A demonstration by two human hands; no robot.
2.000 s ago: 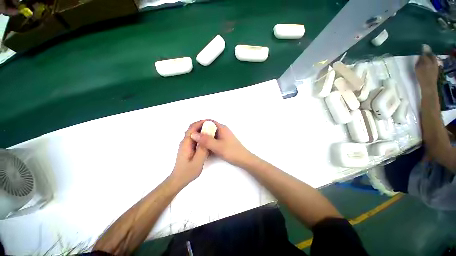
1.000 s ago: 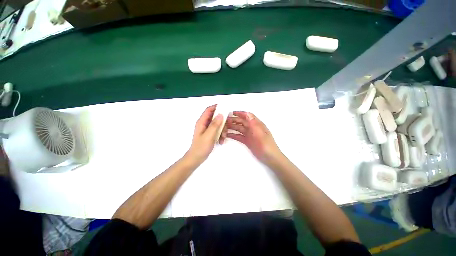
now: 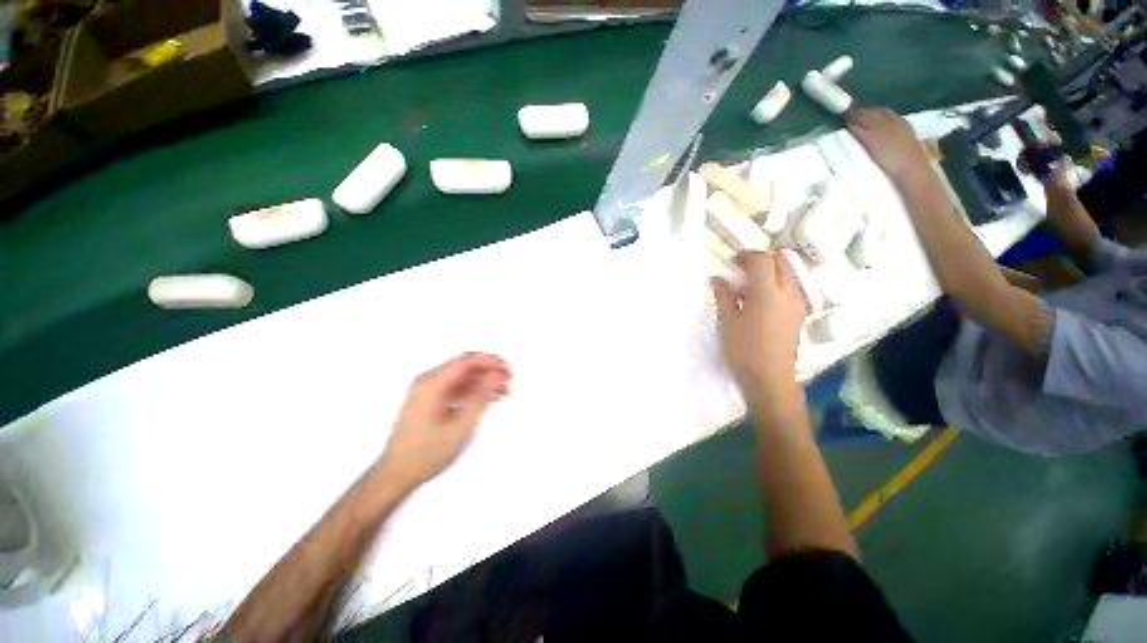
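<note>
My left hand (image 3: 440, 415) is over the white bench (image 3: 566, 364), its fingers loosely curled and apart, with nothing seen in it. My right hand (image 3: 765, 320) is at the near side of the pile of white housings at right; its fingers touch or cover some of them, and whether it grips one cannot be told. One white housing (image 3: 826, 231) shows in the pile beyond the fingers. A tan cover strip (image 3: 735, 189) lies at the far side of the pile. A clear tray under the pile is blurred.
Several white housings, one at far left (image 3: 201, 291), lie on the green belt (image 3: 415, 258). A grey post (image 3: 673, 119) stands by the pile. A neighbouring worker's arm (image 3: 943, 239) reaches beyond it. Cardboard bins (image 3: 157, 75) are at upper left; a fan's edge at lower left.
My hands have parted; the right moved right to the pile and the small white piece is gone from between them. The view has turned right. One more housing shows at left on the belt.
</note>
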